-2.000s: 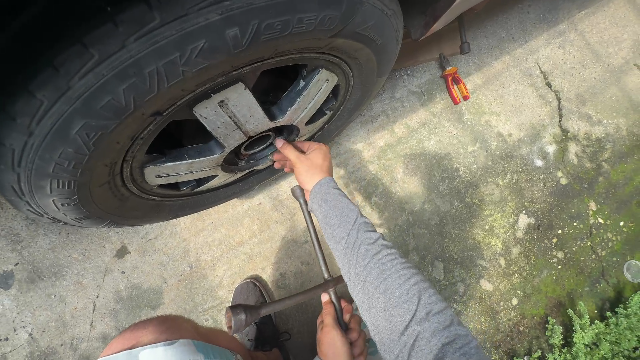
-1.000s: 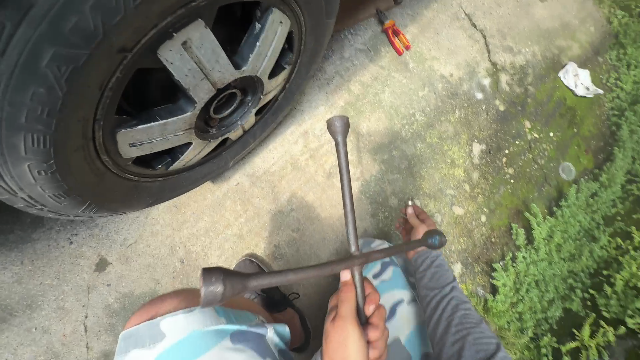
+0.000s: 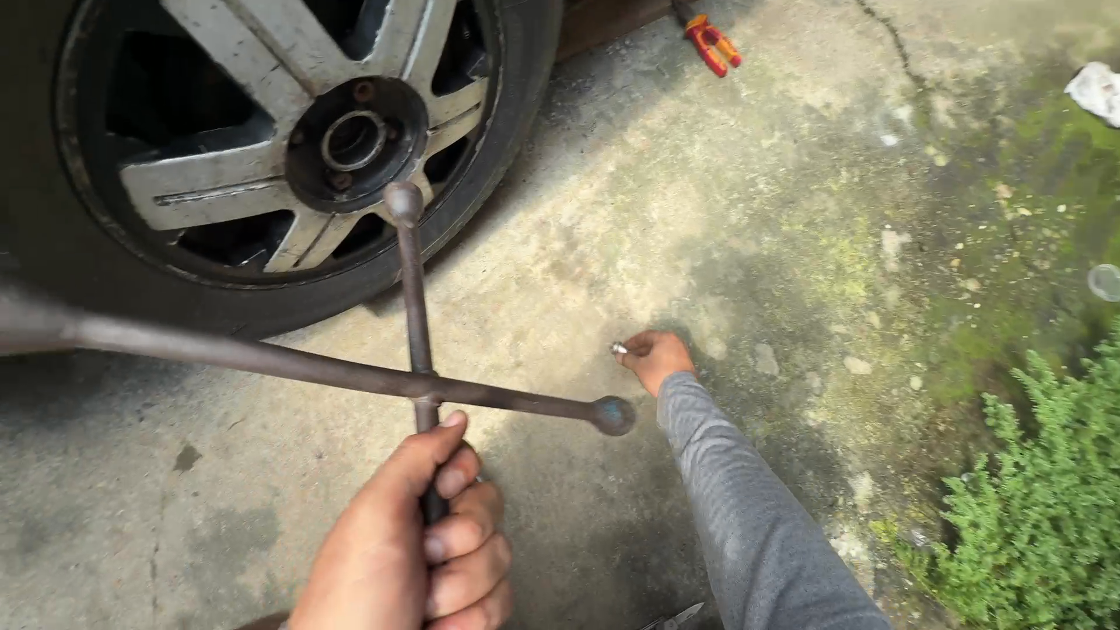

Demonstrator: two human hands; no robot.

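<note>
My left hand (image 3: 437, 534) grips one arm of a four-way lug wrench (image 3: 418, 306), held up in front of the wheel. The wrench's upper socket end overlaps the lower edge of the hub. To the right, my right hand (image 3: 658, 357) pinches a small metal piece (image 3: 618, 348), which looks like a lug bolt or nut, over the concrete. At the upper left is the car wheel (image 3: 210, 194) with a scuffed silver alloy rim. Its round hub recess (image 3: 302, 162) is uncovered, with a center bore and rusty fastener spots around it.
Red and orange pliers (image 3: 713, 45) lie on the concrete near the top. A green shrub (image 3: 1041, 499) grows at the lower right. White litter (image 3: 1095, 92) and a clear round disc (image 3: 1104, 282) lie at the right. A pointed metal object (image 3: 678, 618) shows at the bottom edge.
My right hand has left the wheel hub and is now out over the concrete to the right. My left hand has raised the lug wrench. The view has shifted.
</note>
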